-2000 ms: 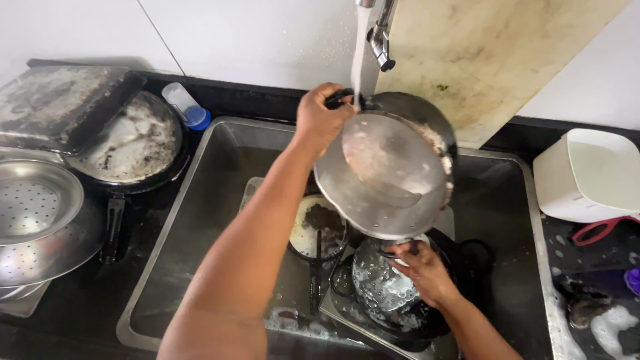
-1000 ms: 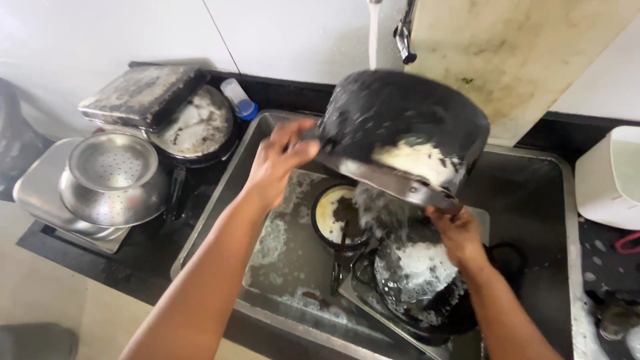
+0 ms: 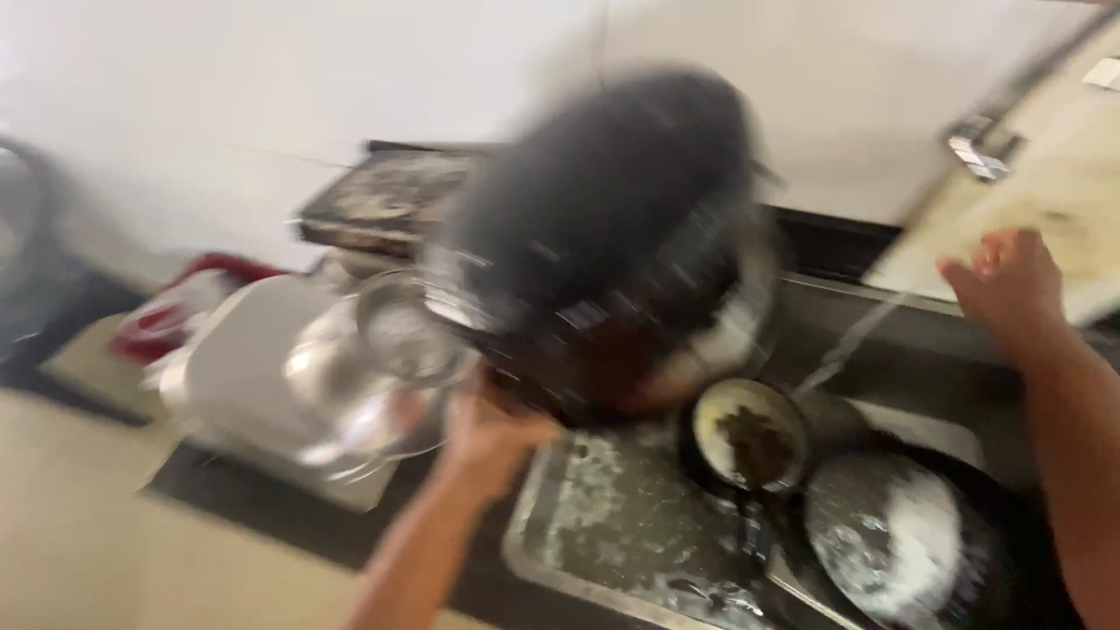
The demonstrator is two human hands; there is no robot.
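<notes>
My left hand [image 3: 499,429] grips the handle side of a black cooking pot [image 3: 612,227], which is tilted with its dark base toward me and blurred. The pot hangs over the sink's left edge, in front of the wall. On the right my right hand [image 3: 1006,276] is raised near the tap [image 3: 978,153], fingers apart, holding nothing. Water [image 3: 853,341] runs down into the sink. Below lie a small pan [image 3: 751,433] with pale and dark residue, and a larger dark pan [image 3: 884,534] holding soapy water.
Left of the sink [image 3: 560,573] stand a steel colander [image 3: 407,337], a pale tray [image 3: 254,359] and a blackened rectangular pan [image 3: 394,197]. A red and white item [image 3: 175,311] lies farther left. The wall rises close behind.
My left hand has carried the pot left, from under the tap toward the sink's left side. My right hand has let go of it and moved up beside the tap. The view has swung left.
</notes>
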